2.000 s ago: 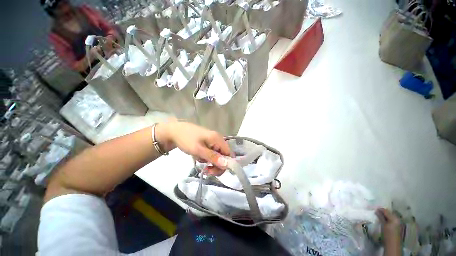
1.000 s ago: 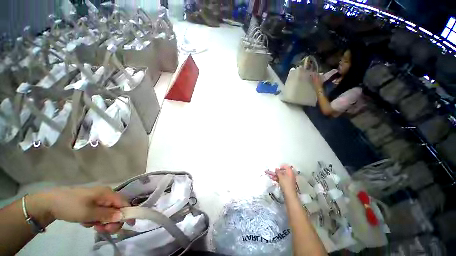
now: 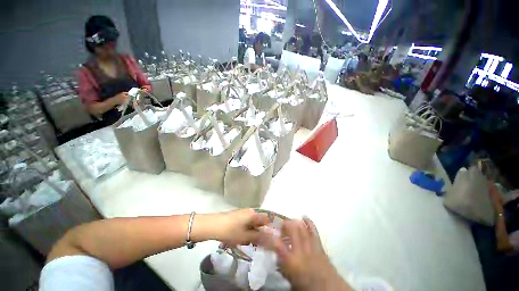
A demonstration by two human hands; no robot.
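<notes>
The taupe handbag (image 3: 211, 275) stands at the near table edge, low in the picture, its opening filled with white tissue (image 3: 263, 267). My left hand (image 3: 239, 228), with a bracelet at the wrist, is over the bag's opening with its fingers curled at the handle area. My right hand (image 3: 304, 256) is beside it over the same opening, blurred, with its fingers spread. The two hands meet at the handle tops and hide them. Whether the right fingers hold a small piece cannot be seen.
Rows of tissue-stuffed handbags (image 3: 247, 185) stand ahead and left. A red folded sign (image 3: 320, 140) is beyond the bag. A blue object (image 3: 427, 182) and another handbag (image 3: 414, 145) are at right. Flat plastic bags (image 3: 98, 156) lie left. A coworker (image 3: 111, 79) stands behind.
My right hand has moved from the small parts at right to the bag's opening, beside my left hand. The view has lifted and turned left, and the polybag is out of view.
</notes>
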